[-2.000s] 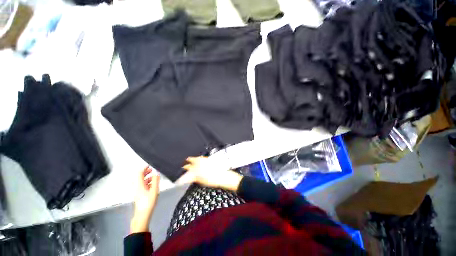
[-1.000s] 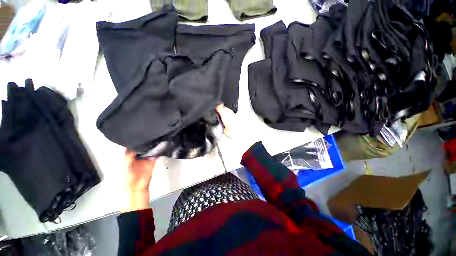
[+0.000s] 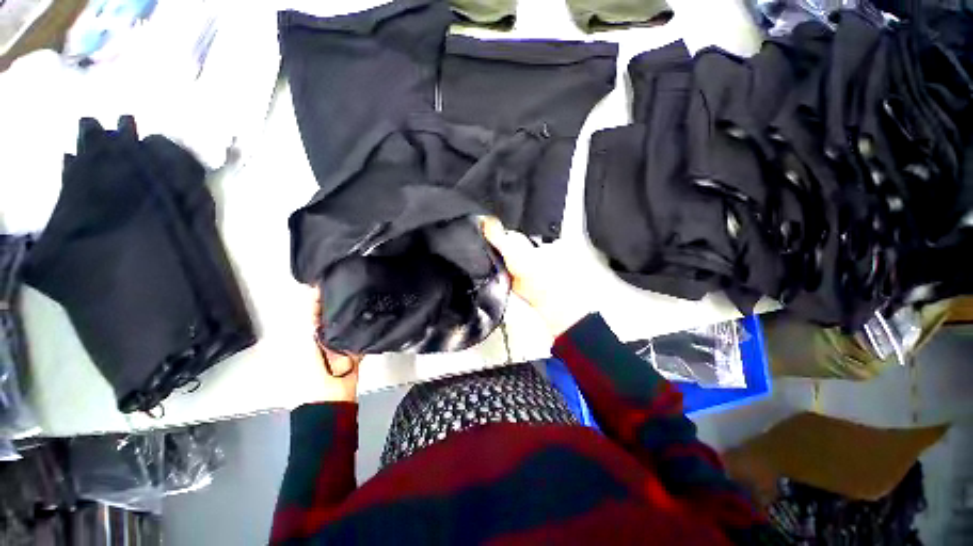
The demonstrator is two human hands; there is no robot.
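A dark pair of shorts lies bunched at the table's front edge, its waist opened towards me with the dark inside and some shiny patches showing. My left hand grips the waist at its left side, the fingers partly hidden by cloth. My right hand grips the waist at its right side. Beneath and behind lies another dark pair of shorts, flat with its legs spread apart.
A folded stack of dark shorts lies at left. A long overlapping pile of shorts fills the right. A blue crate with clear bags sits below the table edge, near a brown carton. Olive garments lie at the far side.
The upper shorts lay flat, then were bunched up, and now their waist is opened wider. Both hands have taken hold of the waist. The view has shifted slightly.
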